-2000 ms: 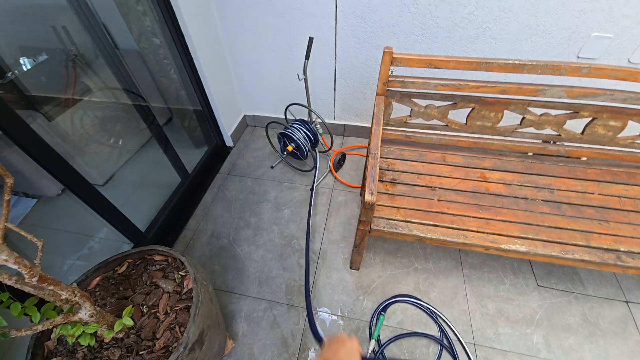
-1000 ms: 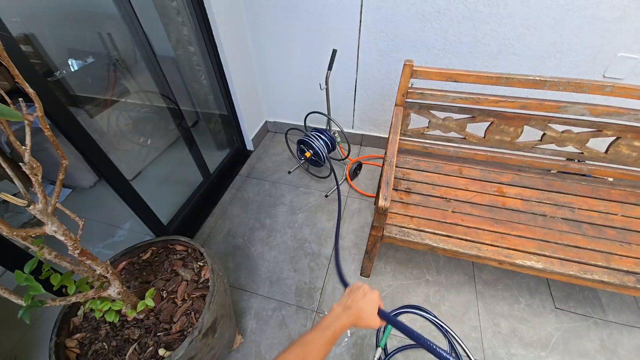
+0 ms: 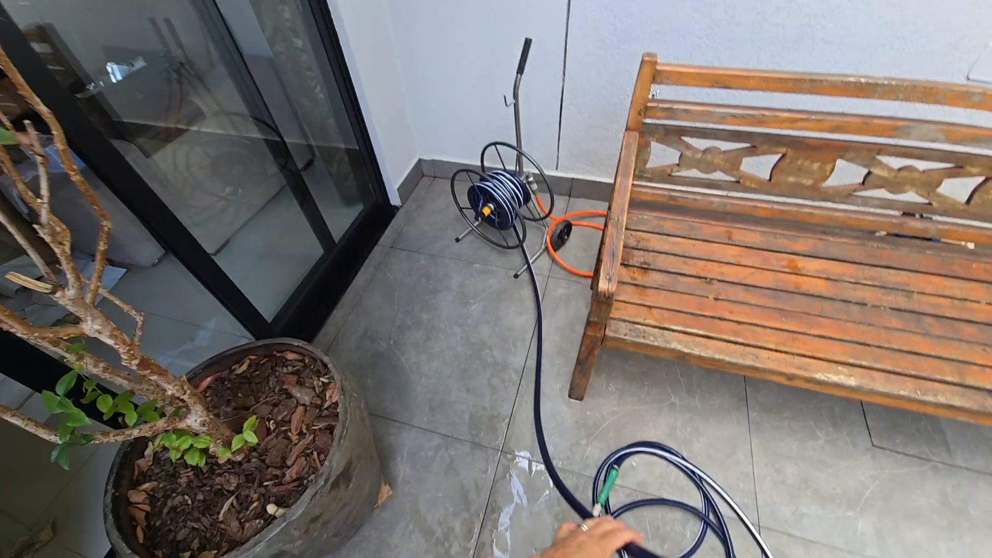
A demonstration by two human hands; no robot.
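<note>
My left hand [image 3: 593,538] is at the bottom edge, closed around a dark blue garden hose [image 3: 538,364], with a ring on one finger. From the hand the hose runs up over the floor to a hose reel [image 3: 498,199] with black wheel-like rims and an upright handle, standing by the wall. Loose coils of hose [image 3: 659,447] with a pale stripe lie just beyond and to the right of my hand. A green hose fitting [image 3: 608,486] rests at the coils' left side, close to my fingers. My right hand is out of view.
A slatted wooden bench [image 3: 775,291] stands at the right. An orange hose [image 3: 570,267] loops between reel and bench. At lower left is a large round planter [image 3: 353,465] with a woody plant [image 3: 101,325]; behind it is a black-framed glass door [image 3: 310,194].
Since one second ago, my left hand has moved down and toward the bottom edge, still holding the hose. The hose stretch right of the hand has dropped lower. The view has shifted somewhat.
</note>
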